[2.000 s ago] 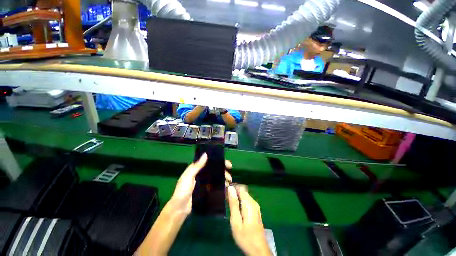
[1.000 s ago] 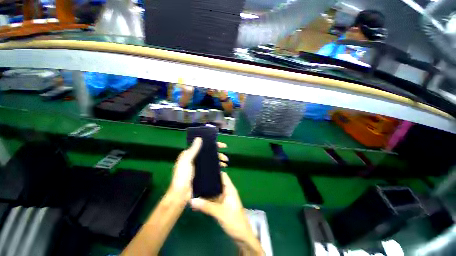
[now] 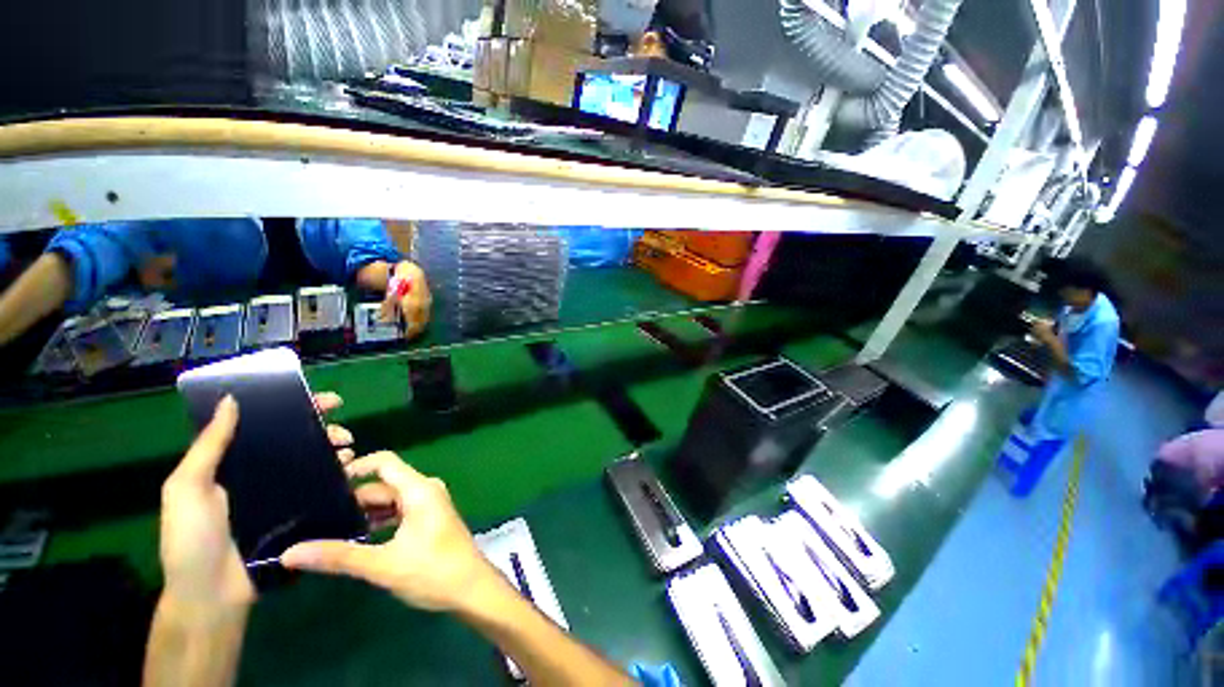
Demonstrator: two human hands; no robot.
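A black smartphone or screen assembly (image 3: 279, 456) with a pale edge is held tilted over the green belt at the left. My left hand (image 3: 201, 537) grips its left side, thumb on the black face and fingertips showing past the right edge. My right hand (image 3: 403, 537) pinches its lower right corner with thumb and fingers. Several silver-grey holding fixtures with dark slots lie on the bench to the right, one (image 3: 651, 513) beside the black box and another (image 3: 721, 631) nearer the front. One more fixture (image 3: 526, 570) is partly hidden by my right forearm.
A black open-top box (image 3: 752, 443) stands right of centre. Dark phones lie on the green conveyor belt (image 3: 497, 430). Across it are a row of fixtures (image 3: 269, 320), a worker's blue sleeves and hand, clear trays (image 3: 510, 278) and orange bins (image 3: 691, 265). A shelf edge crosses above. Another worker stands far right.
The view has swung right, bringing the bench fixtures and aisle into sight. The phone now shows a pale edge and tilts left. My right hand has moved to its lower right corner.
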